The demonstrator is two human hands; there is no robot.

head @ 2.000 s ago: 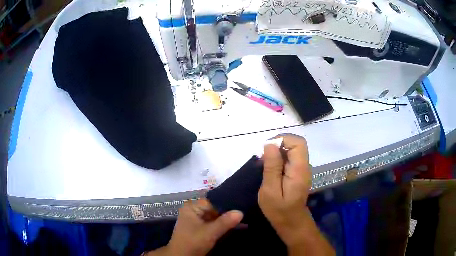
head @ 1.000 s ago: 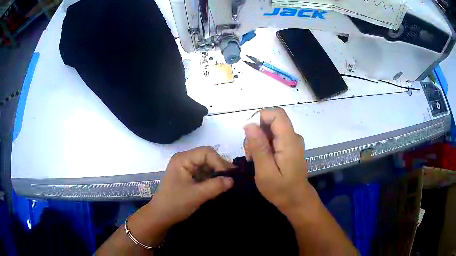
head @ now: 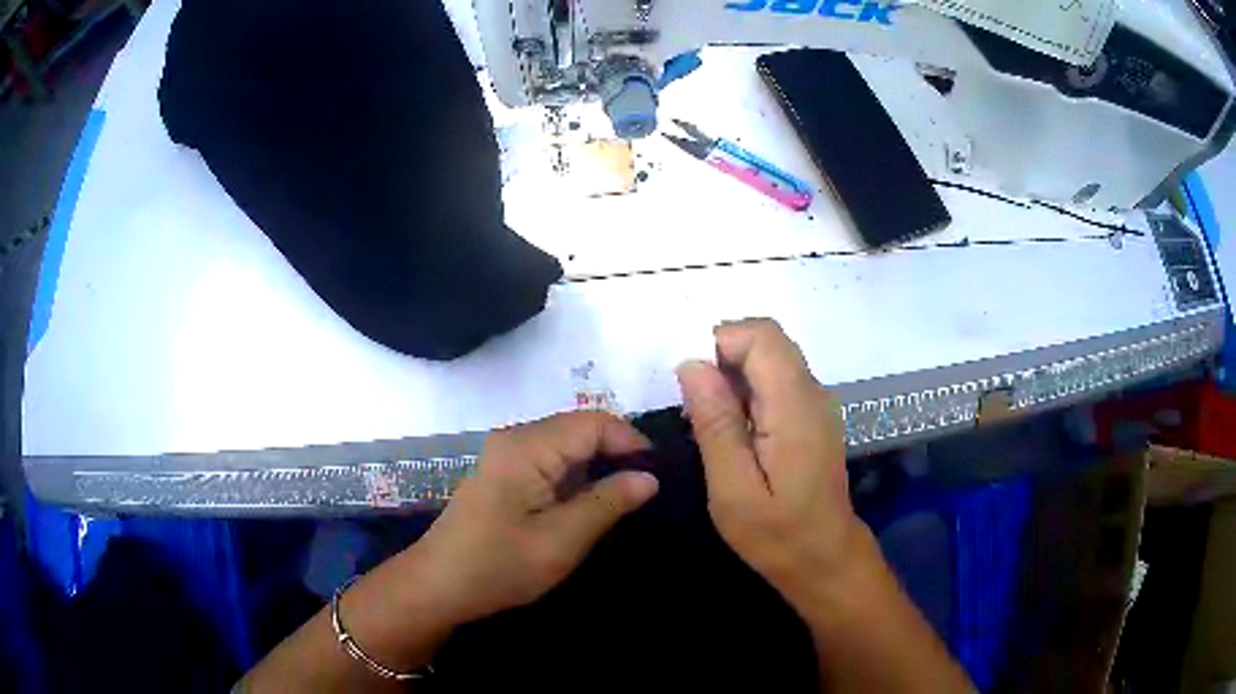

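The second black piece [head: 644,583] hangs over the table's front edge towards my lap, its narrow top end between my hands. My left hand [head: 522,508], with a bracelet at the wrist, has its thumb and forefinger curled around the left side of that end. My right hand [head: 773,447] is at its right side, thumb and forefinger raised close together above the table edge. No item shows clearly between those fingertips, and the lower fingers are hidden. A large black fabric panel [head: 353,176] lies flat on the table, left of the needle area.
The sewing machine [head: 1084,122] stands at the back, with its presser foot [head: 559,115] beside a tan-yellow square [head: 613,166]. Thread snips [head: 746,170] and a black smartphone [head: 854,147] lie right of it. A tape measure [head: 922,411] runs along the front edge. A cardboard box [head: 1179,542] is lower right.
The camera view has shifted, so the table items sit higher. The cloth end has been lowered and bunched between my hands. The small white bit at my right fingertips no longer shows.
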